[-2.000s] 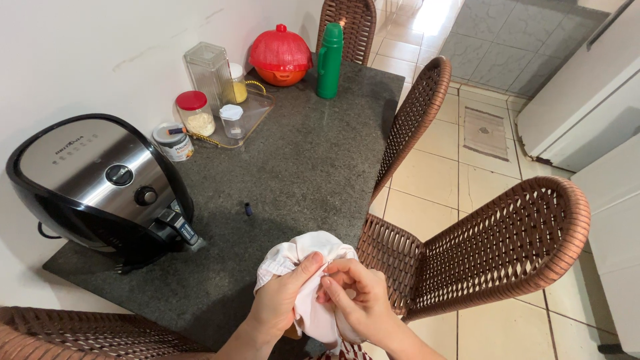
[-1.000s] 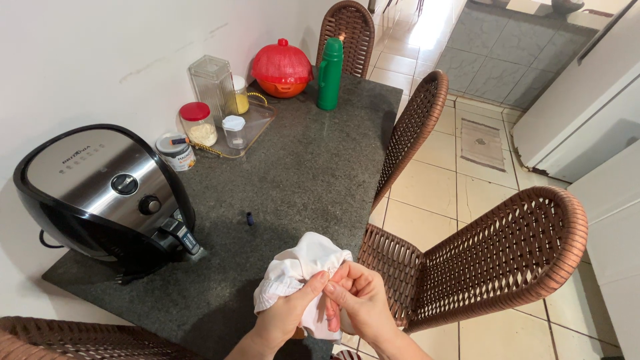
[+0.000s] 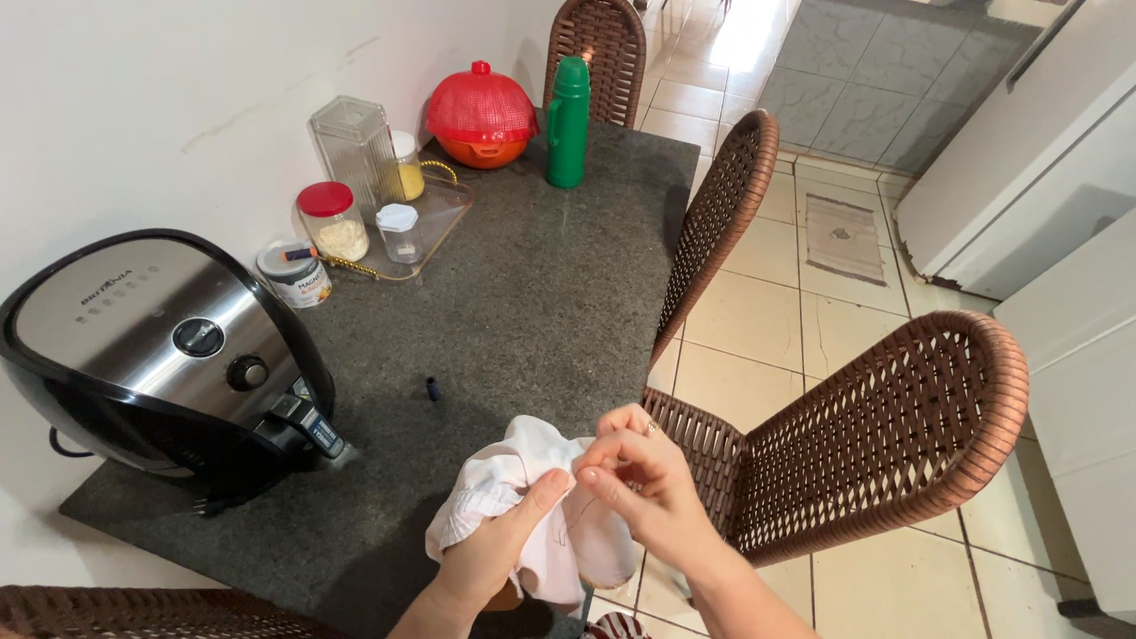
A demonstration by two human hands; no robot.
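My left hand (image 3: 493,546) grips a bunched white cloth (image 3: 519,461) with a gathered edge, its thumb pressed on top of the fabric. My right hand (image 3: 643,484) is just to the right, thumb and forefinger pinched close together at the cloth's edge beside the left thumb; whatever is between the fingertips is too small to tell. Thin dark lines, perhaps thread, show on the fabric below the fingers. The cloth hangs over the near right edge of the dark stone table (image 3: 515,311). A small dark blue cap-like piece (image 3: 432,389) lies on the tabletop beyond the cloth.
An air fryer (image 3: 169,355) stands at the left. Along the wall are a tin (image 3: 297,282), a red-lidded jar (image 3: 330,226), a clear tray (image 3: 444,232) with containers, a red covered bowl (image 3: 482,115) and a green thermos (image 3: 569,124). Woven chairs (image 3: 887,444) line the right side.
My right hand has lifted slightly from the cloth, and its fingers are now pinched higher beside my left thumb. My left hand keeps its grip on the cloth.
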